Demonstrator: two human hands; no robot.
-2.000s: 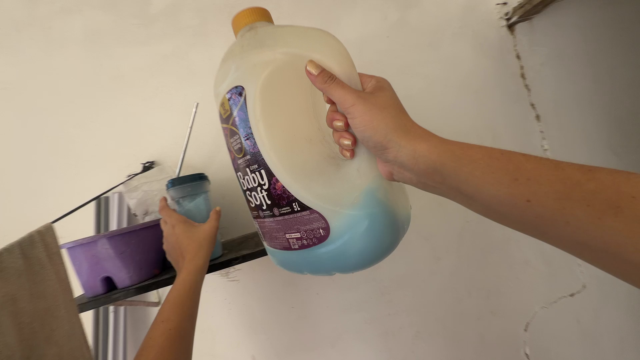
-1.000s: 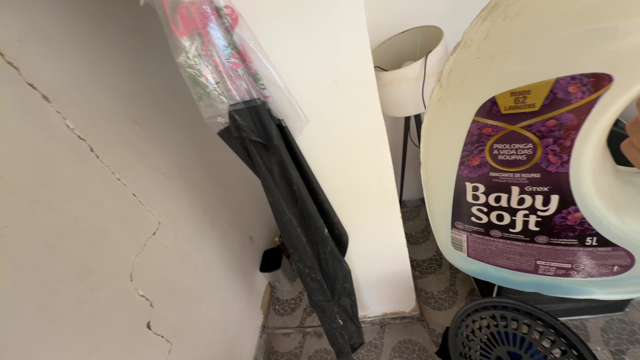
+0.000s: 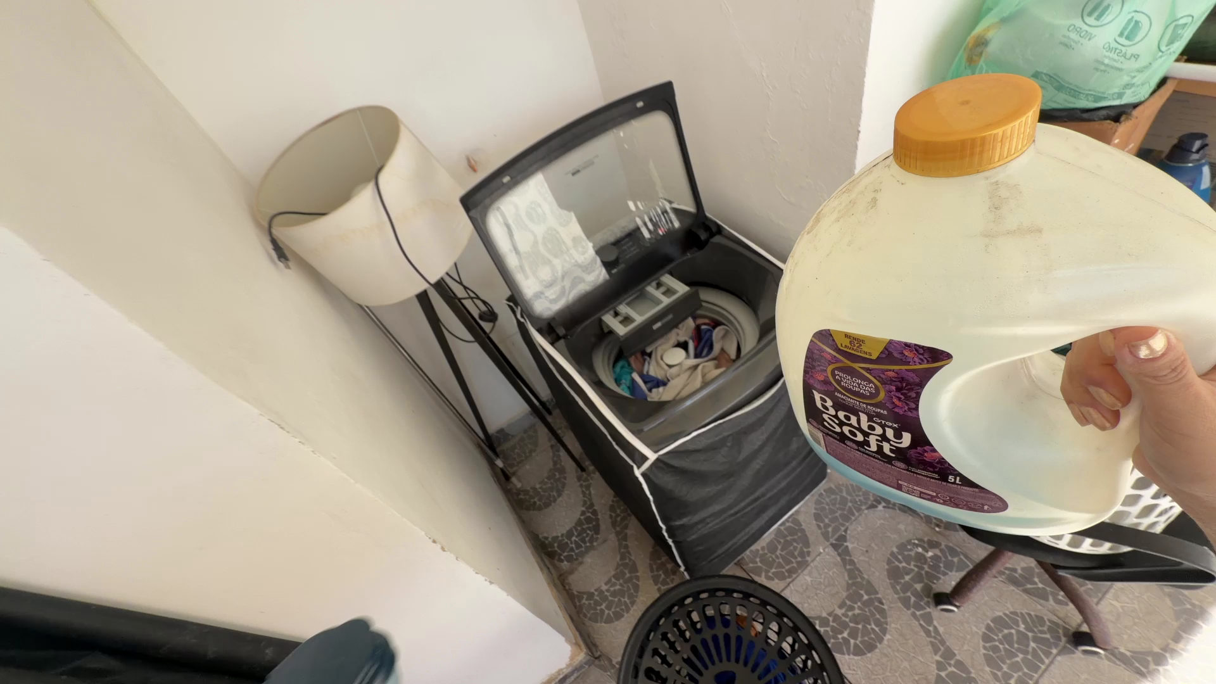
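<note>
My right hand (image 3: 1135, 408) grips the handle of a large translucent plastic fabric softener jug (image 3: 988, 247) at the right of the view. Its orange cap (image 3: 967, 123) is on, and pale blue liquid lies low inside. At the bottom left edge a blurred dark blue lid (image 3: 337, 655) shows, the top of a container; my left hand is out of view. Beyond the jug stands a top-loading washing machine (image 3: 689, 427) in a black cover, its glass lid (image 3: 594, 204) raised, its drawer (image 3: 651, 313) pulled out over clothes (image 3: 679, 361) in the drum.
A black perforated plastic basket (image 3: 727, 636) stands on the patterned floor before the machine. Left of the machine leans a tripod floor lamp (image 3: 380, 209) with a hanging cord. A wheeled chair (image 3: 1092, 560) is behind the jug; a green plastic bag (image 3: 1073, 52) sits at upper right.
The view has swung from a wall shelf past a wall corner to the washing machine. My right hand has carried the jug along. My left hand, at the lidded container two seconds ago, is out of view.
</note>
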